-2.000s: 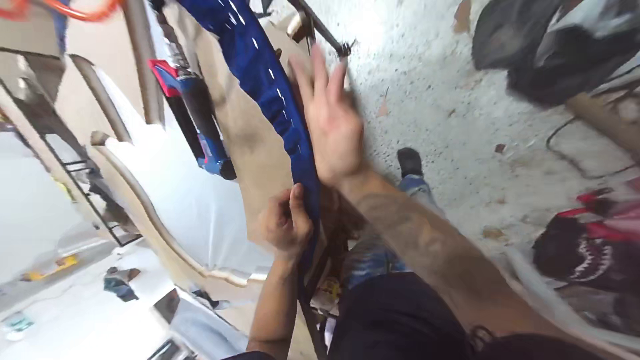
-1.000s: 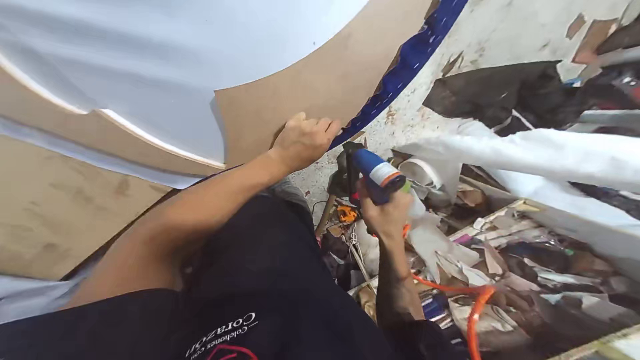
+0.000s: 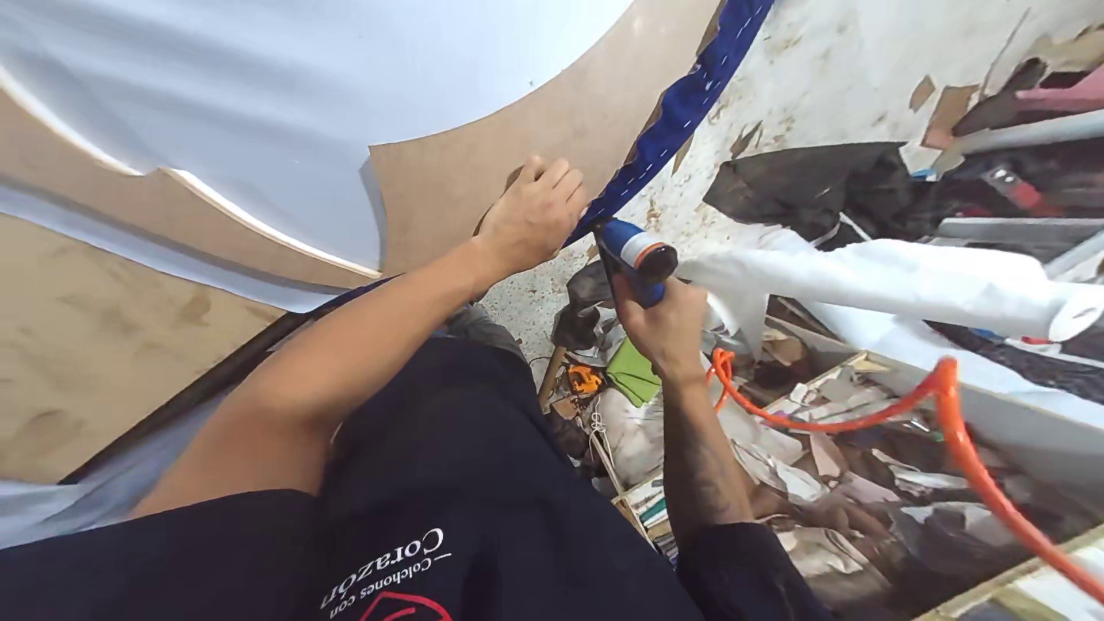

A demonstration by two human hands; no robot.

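Blue fabric (image 3: 677, 121) with a line of pale staples or stitches runs along the curved edge of a brown board (image 3: 483, 147). My left hand (image 3: 535, 211), fingers curled, rests at the board's edge where the blue strip passes beneath it; its fingertips are partly hidden. My right hand (image 3: 668, 323) grips a blue and black pneumatic staple gun (image 3: 636, 250), whose nose meets the blue strip just right of my left hand. White cloth (image 3: 328, 69) lies beside the brown board.
An orange coiled air hose (image 3: 957, 423) crosses the right side. Below it is a wooden bin (image 3: 1052, 431) full of scraps. A white roll of material (image 3: 914, 276) lies across behind it, near black fabric (image 3: 811, 185) on the floor. An orange object (image 3: 585, 379) is low at centre.
Two seconds ago my right hand was open on the blue strip and the staple gun lay on the board. Since then the gun has been taken up. The view has turned greatly.
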